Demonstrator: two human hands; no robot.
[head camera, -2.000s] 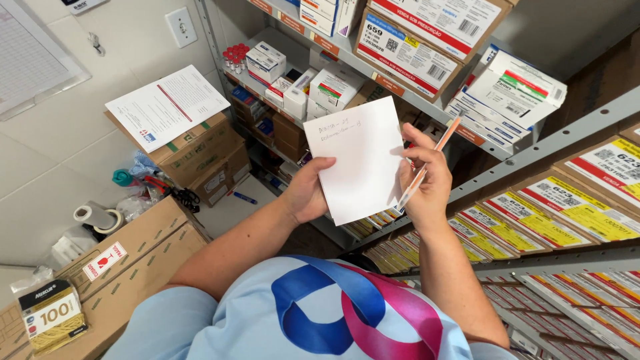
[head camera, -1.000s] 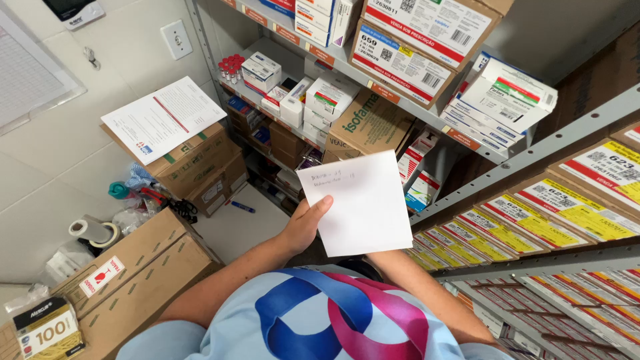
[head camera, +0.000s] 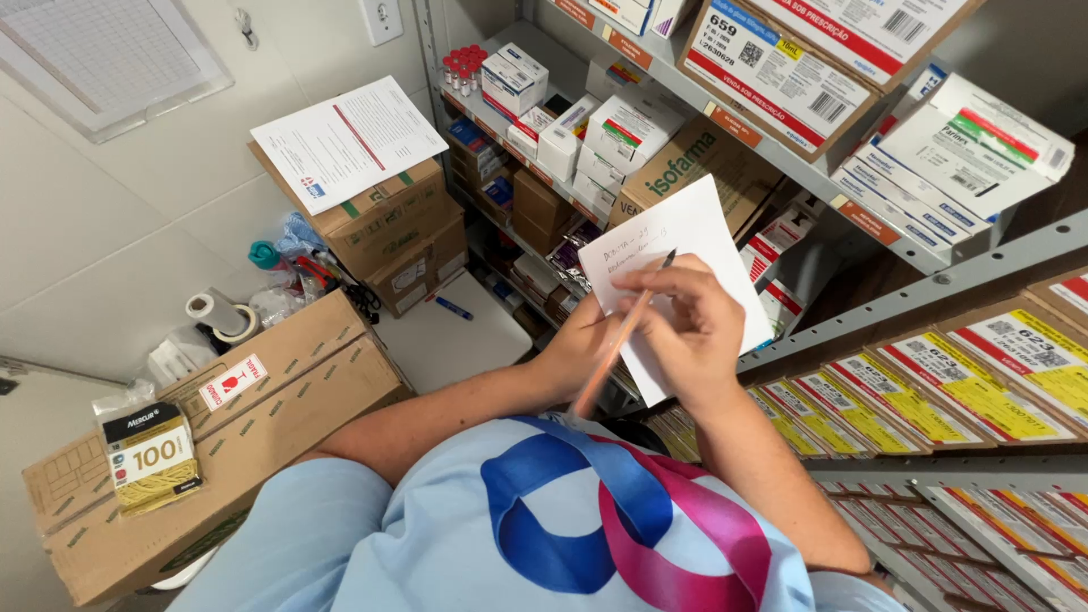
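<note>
A white sheet of paper (head camera: 705, 229) with short handwritten lines near its top is held tilted in front of my chest. My left hand (head camera: 582, 344) grips it from the lower left, its fingers partly hidden behind the paper. Over the sheet, my right hand (head camera: 688, 327) holds an orange pen (head camera: 625, 331) between thumb and fingers, its dark tip at the handwriting. The pen's rear end is blurred and points down toward my shirt.
Grey metal shelving (head camera: 765, 149) with medicine boxes rises ahead and to the right. Stacked cartons (head camera: 391, 221) bear a printed sheet (head camera: 348, 140). On a long cardboard box (head camera: 280, 399) at left lies a bag of rubber bands (head camera: 153, 459). A blue marker (head camera: 454, 308) rests on a white surface.
My right hand, hidden or out of sight below the paper one second ago, is now over the sheet with the pen, whose tip has come to the handwriting.
</note>
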